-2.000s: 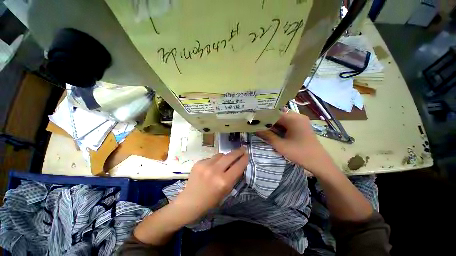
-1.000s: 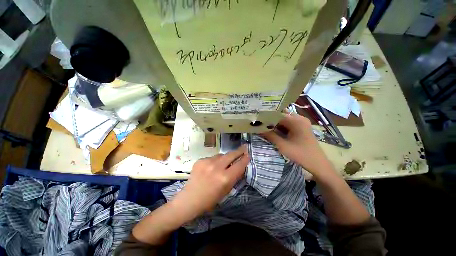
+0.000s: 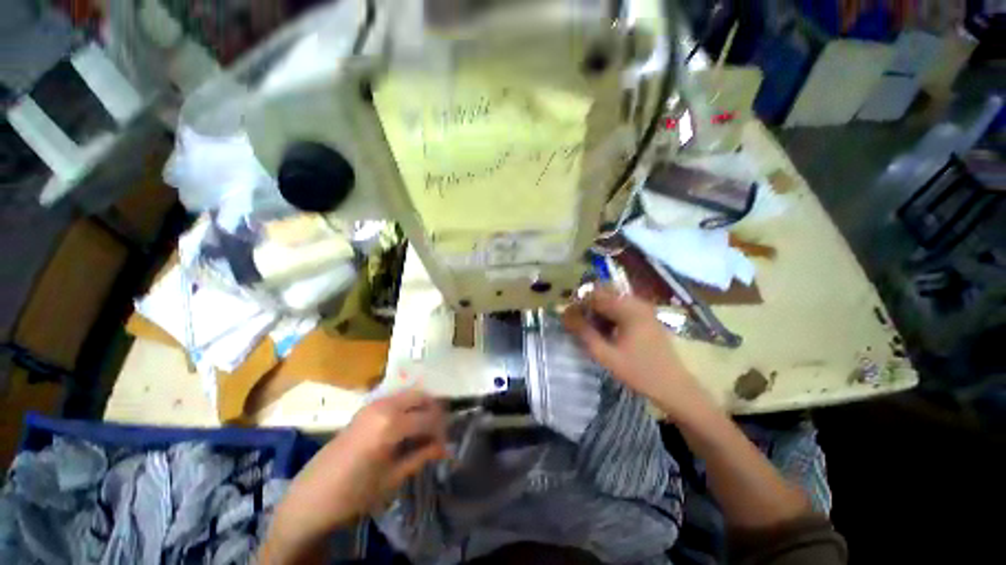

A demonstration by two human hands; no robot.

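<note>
The striped garment piece [image 3: 565,386] lies on the machine bed beside the metal plate [image 3: 505,364] and hangs down over my lap. The cream sewing machine head [image 3: 485,199] stands over it, with a yellow written sheet on its casing. My right hand [image 3: 612,331] is at the top right edge of the cloth under the head, fingers bent; blur hides its exact hold. My left hand [image 3: 406,436] is off the seam area, at the table's front edge left of the bed, fingers curled near dark blurred cloth; whether it holds any cannot be told.
A blue crate [image 3: 160,433] heaped with striped pieces stands left of my lap. Papers and brown card [image 3: 320,370] lie on the left of the table. A dark pouch [image 3: 701,188], papers and metal scissors [image 3: 706,320] lie on the right. A black handwheel [image 3: 316,177] sits left on the machine.
My left hand has moved away from the cloth by the needle, left and towards me. My right hand stays near the head. The view has shifted, so the machine head looks smaller and more blurred.
</note>
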